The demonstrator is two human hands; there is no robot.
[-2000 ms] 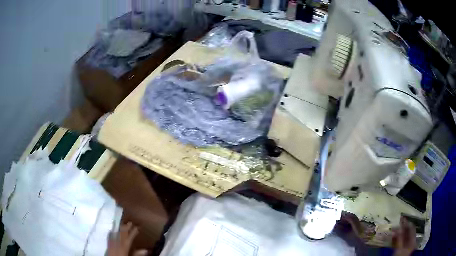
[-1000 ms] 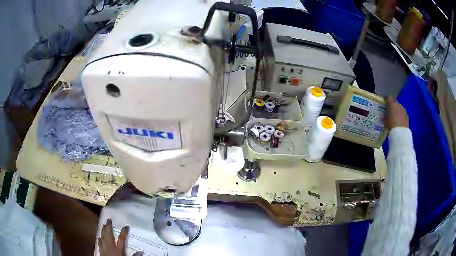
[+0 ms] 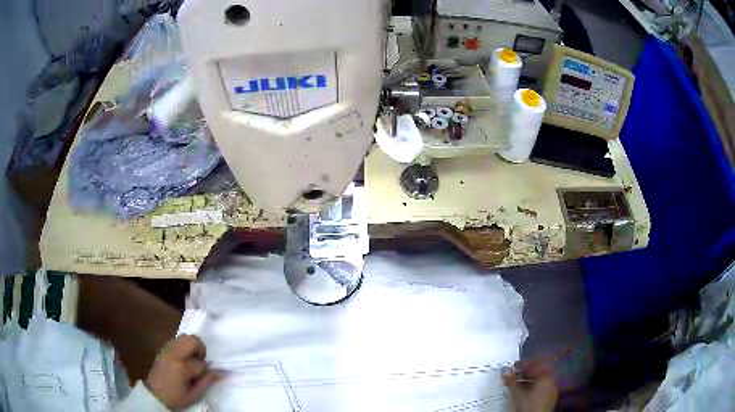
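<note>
A white garment panel (image 3: 419, 330) with dark double stitch lines lies spread in front of me, below the machine's bed arm. My left hand (image 3: 184, 372) grips its left edge near a stitched corner outline. My right hand (image 3: 532, 386) is at its right edge with fingers on the cloth, blurred and cut off by the bottom of the picture. The metal bed arm (image 3: 322, 273) with its rounded end sits over the panel's upper part. The cream JUKI machine head (image 3: 282, 121) stands above it and hides the needle area.
A stack of panels (image 3: 56, 362) lies at lower left. A plastic bag (image 3: 145, 173) is on the left tabletop. Two thread cones (image 3: 525, 129), a bobbin tray (image 3: 475, 129), a control panel (image 3: 587, 92) and a metal-faced box (image 3: 598, 217) are at right.
My right hand has left the control panel and come down to the panel's right edge. My left hand now grips the left edge. The panel shows more fully in front of the bed arm.
</note>
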